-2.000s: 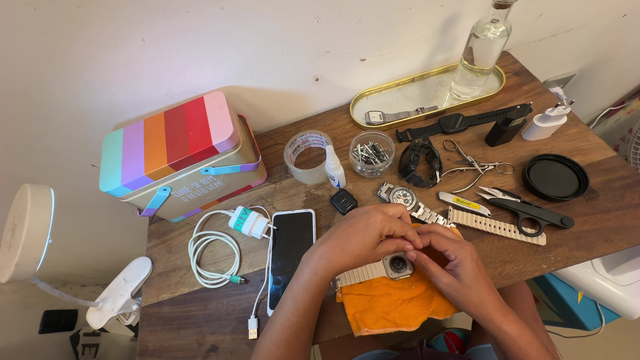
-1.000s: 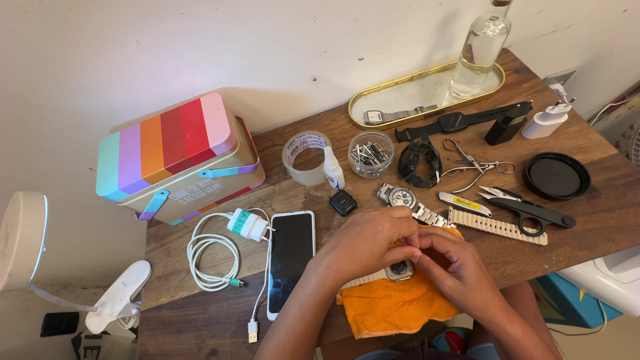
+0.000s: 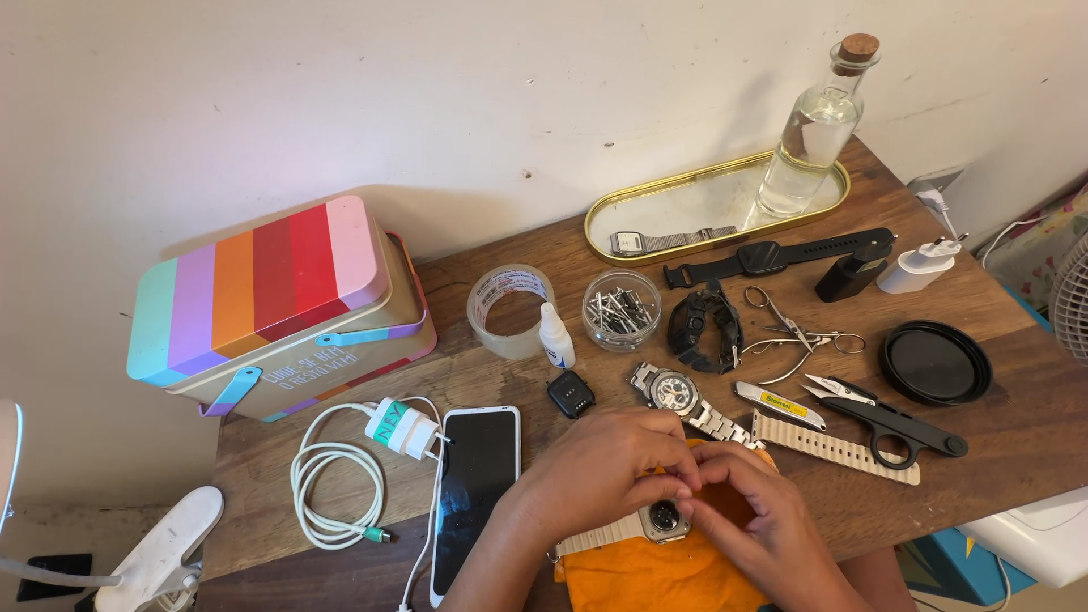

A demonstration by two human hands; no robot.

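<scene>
My left hand (image 3: 608,476) and my right hand (image 3: 748,510) meet fingertip to fingertip above a smartwatch case (image 3: 665,520), lying back up on an orange cloth (image 3: 671,574). Whether something small is pinched between the fingertips cannot be seen. A beige strap (image 3: 602,535) extends left from the case, partly under my left hand. Another beige strap piece (image 3: 837,446) lies to the right, by a Starrett utility knife (image 3: 779,405) and black thread snips (image 3: 892,425). Just beyond my hands is a steel-bracelet watch (image 3: 676,393); a small black watch case (image 3: 570,393) is left of it.
A glass jar of small metal pins (image 3: 621,311), tape roll (image 3: 510,312), dropper bottle (image 3: 556,337) and black watch (image 3: 705,327) stand behind. Pliers (image 3: 803,336) and a black lid (image 3: 936,362) lie right. A phone (image 3: 476,493), charger (image 3: 404,427) and striped tin (image 3: 280,297) are left; a corked bottle (image 3: 812,136) stands on a tray (image 3: 599,217).
My hands stay together above the smartwatch, with only small shifts of the fingers. Nothing else on the table has plainly moved.
</scene>
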